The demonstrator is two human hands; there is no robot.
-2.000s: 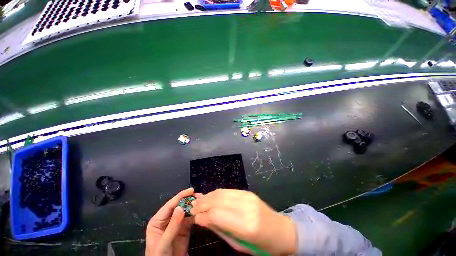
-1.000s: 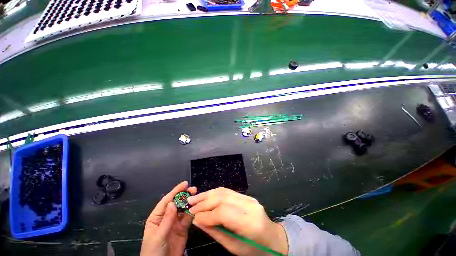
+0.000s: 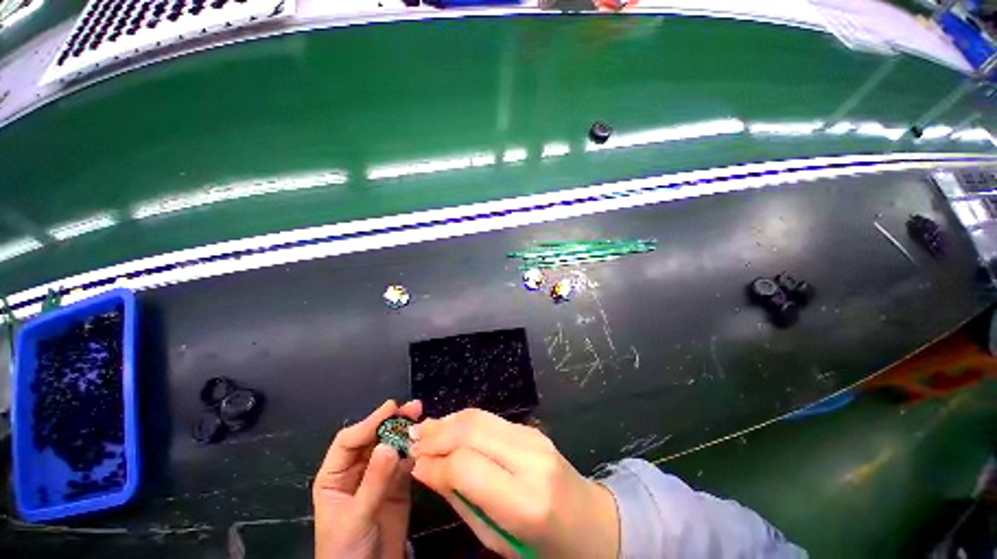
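Observation:
My left hand (image 3: 361, 480) holds a small round circuit board (image 3: 396, 435) between thumb and fingers, just in front of the black parts box (image 3: 472, 373). My right hand (image 3: 503, 470) has its fingertips at the right edge of the board and also holds a green stick (image 3: 492, 526), which slants down to the right under the palm. Whether the board sits in a housing cannot be told. The box holds many tiny dark specks.
A blue tray (image 3: 132, 404) of black pieces stands at left. Black round housings cluster at left (image 3: 236, 406) and right (image 3: 778, 295). Loose boards (image 3: 396, 296) lie near a green stick bundle (image 3: 585, 253). A black disc (image 3: 600, 132) sits on the green belt (image 3: 437, 98).
The black disc on the belt has moved left. My right hand has closed in on the board, and the green stick in it has changed its slant. The view has shifted slightly.

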